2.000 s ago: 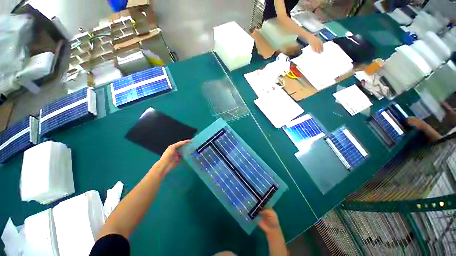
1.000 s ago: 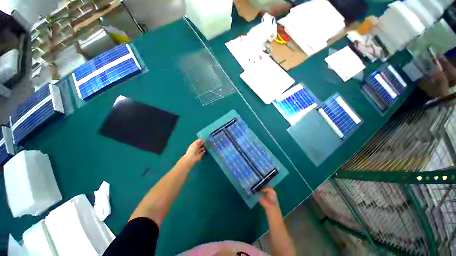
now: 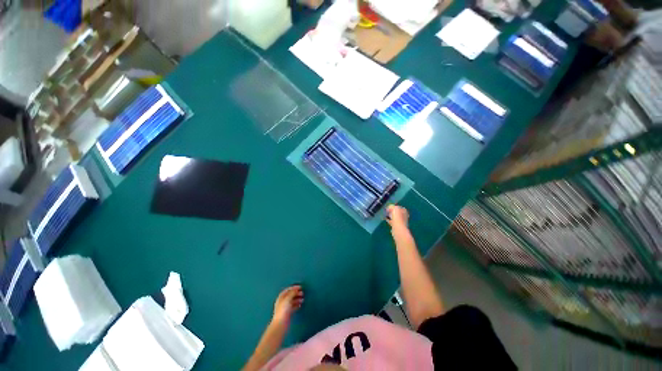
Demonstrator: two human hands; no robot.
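Observation:
A small solar panel (image 3: pixel 351 172), dark blue with pale lines and black strips forming an I shape, lies on a pale green-clear sheet (image 3: pixel 305 153) on the green table. My right hand (image 3: pixel 397 216) is at the sheet's lower right corner, with fingers touching or pinching it; the exact grip is too small to tell. My left hand (image 3: pixel 289 300) is away from the panel, near the table's front edge, with fingers slightly curled and nothing seen in it. A glossy black sheet (image 3: pixel 199 190) lies to the left.
Blue panels (image 3: pixel 141 129) line the table's far left edge. White stacks (image 3: pixel 76 303) stand at lower left. Clear sheets (image 3: pixel 272 101), white sheets (image 3: pixel 359 83) and more panels (image 3: pixel 473 110) lie beyond. A green-framed mesh rack (image 3: pixel 573 177) stands right. Another person's arm (image 3: pixel 606 32) shows at upper right.
The panel has been lowered and lies on the table. My left hand has let go of it and drawn back toward my body. My right hand remains at its corner.

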